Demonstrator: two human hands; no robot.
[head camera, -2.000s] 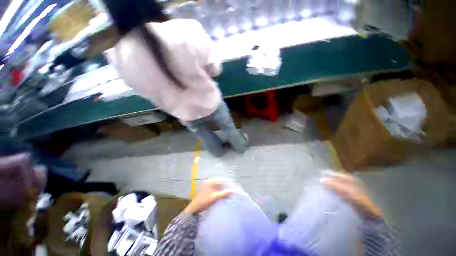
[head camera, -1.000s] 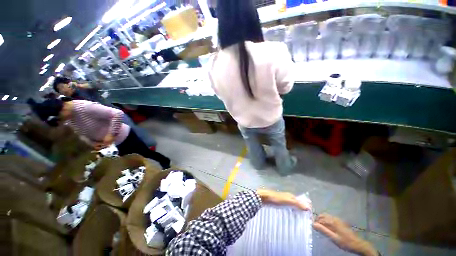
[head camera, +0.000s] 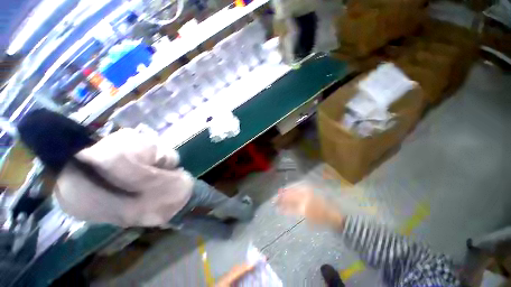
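A whitish, translucent ribbed plastic piece (head camera: 263, 273) shows at the bottom edge, left of centre, mostly cut off. My left hand (head camera: 235, 274) is at its left side, fingers on it, also cut off by the frame's edge. My right hand (head camera: 305, 206) is stretched forward over the floor, up and right of the plastic and apart from it. It is badly blurred, so its fingers and anything in them cannot be made out.
A person in a pale top (head camera: 126, 182) stands at the green bench (head camera: 269, 112). White units (head camera: 224, 126) and a row of clear containers (head camera: 185, 89) are on it. An open brown carton (head camera: 358, 154) holds white plastic (head camera: 384, 89). Another person (head camera: 297, 28) stands behind the bench.
The view has swung right, bringing the carton back in and losing the left cartons. My right hand has moved away from the plastic, forward. The plastic and my left hand are lower.
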